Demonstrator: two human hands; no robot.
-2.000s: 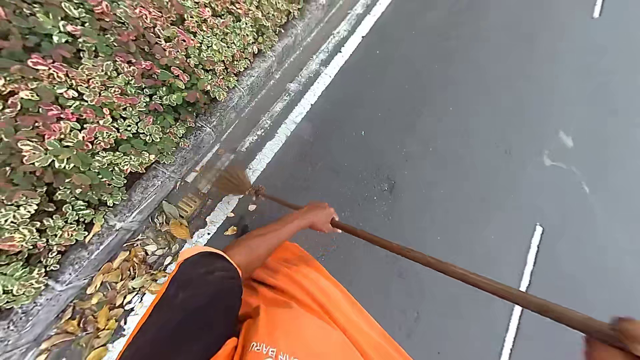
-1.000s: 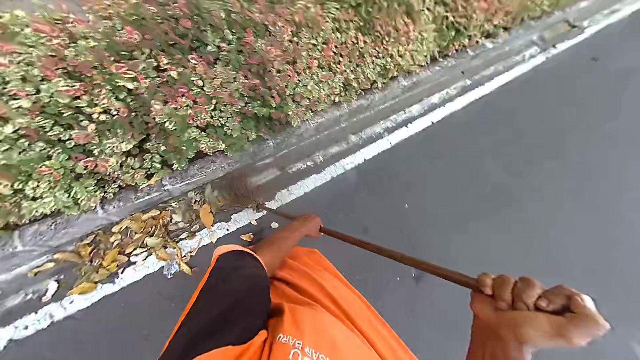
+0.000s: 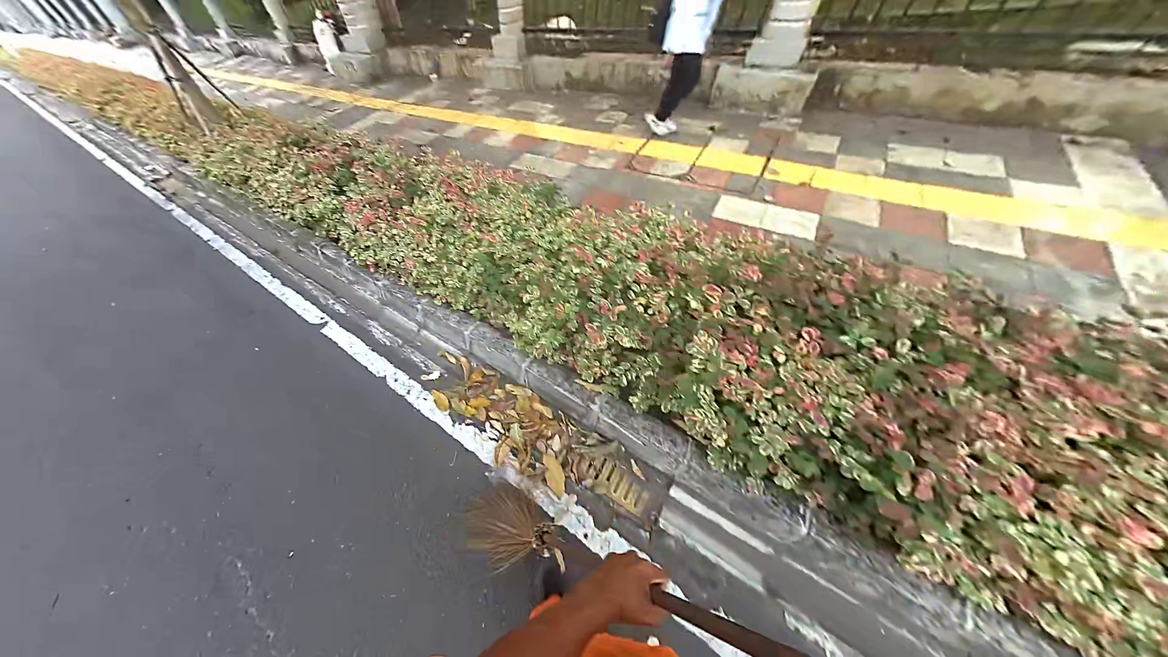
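My left hand [image 3: 630,589] grips the wooden handle [image 3: 721,628] of a stick broom near the bottom of the view. The handle runs out of view at the lower right, and my right hand is not seen. The broom's spread bristles [image 3: 504,526] are over the asphalt beside the white edge line [image 3: 383,365], a little left of my left hand. Just beyond them, yellow and brown fallen leaves [image 3: 520,420] lie in the gutter against the curb, next to a drain grate [image 3: 619,484].
A stone curb [image 3: 493,345] borders a long hedge [image 3: 639,301] with red and green leaves. Past it runs a paved sidewalk with a yellow strip [image 3: 821,175], where a person [image 3: 684,55] walks near a fence. A propped tree trunk [image 3: 178,73] stands at the upper left.
The view has swung widely, bringing the sidewalk into sight. My right hand has left the view. The bristles, over the gutter edge before, are now on the road side of the white line.
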